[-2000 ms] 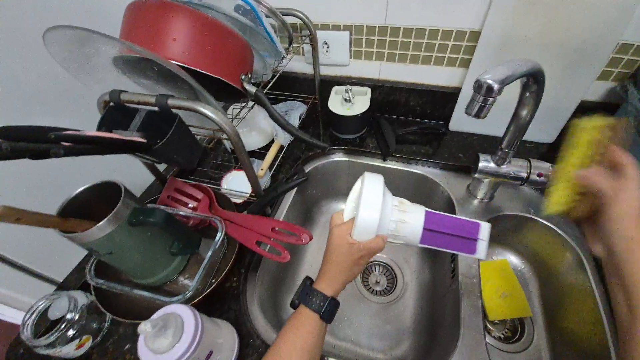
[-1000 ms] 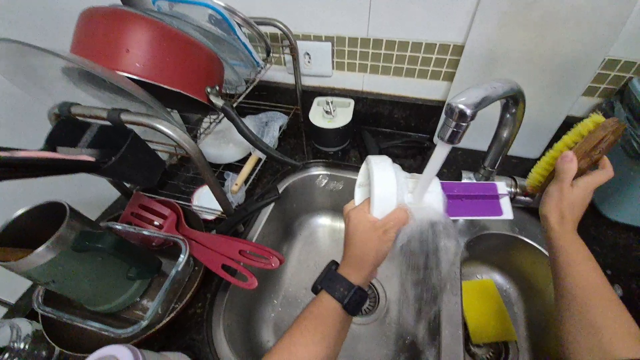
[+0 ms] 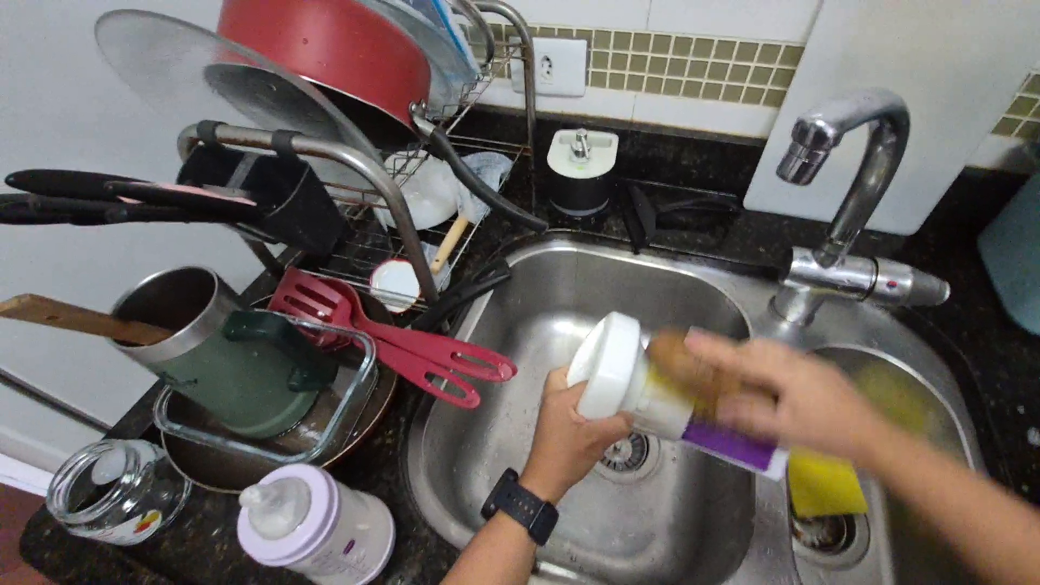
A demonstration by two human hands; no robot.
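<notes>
My left hand [image 3: 581,431] grips a white plastic cylindrical piece [image 3: 613,366] with a wide rim and a purple panel, held tilted over the large basin of the steel sink [image 3: 520,309]. My right hand [image 3: 780,398], blurred, holds a scrubbing brush [image 3: 682,361] with a brown back and yellow bristles against the side of that piece. A yellow sponge [image 3: 825,483] lies in the small basin below my right hand. The chrome faucet [image 3: 861,162] stands behind, with no water seen flowing.
Left of the sink are red slotted utensils [image 3: 406,345], a green mug [image 3: 236,374] in a glass dish, a glass jar [image 3: 118,491] and a baby bottle [image 3: 321,520]. A dish rack [image 3: 382,183] bears a red pot [image 3: 325,57]. A soap dispenser [image 3: 581,166] stands behind the sink.
The water that ran from the faucet one second ago has stopped. My right hand has brought the brush from the right onto the white piece, which has moved out from under the spout.
</notes>
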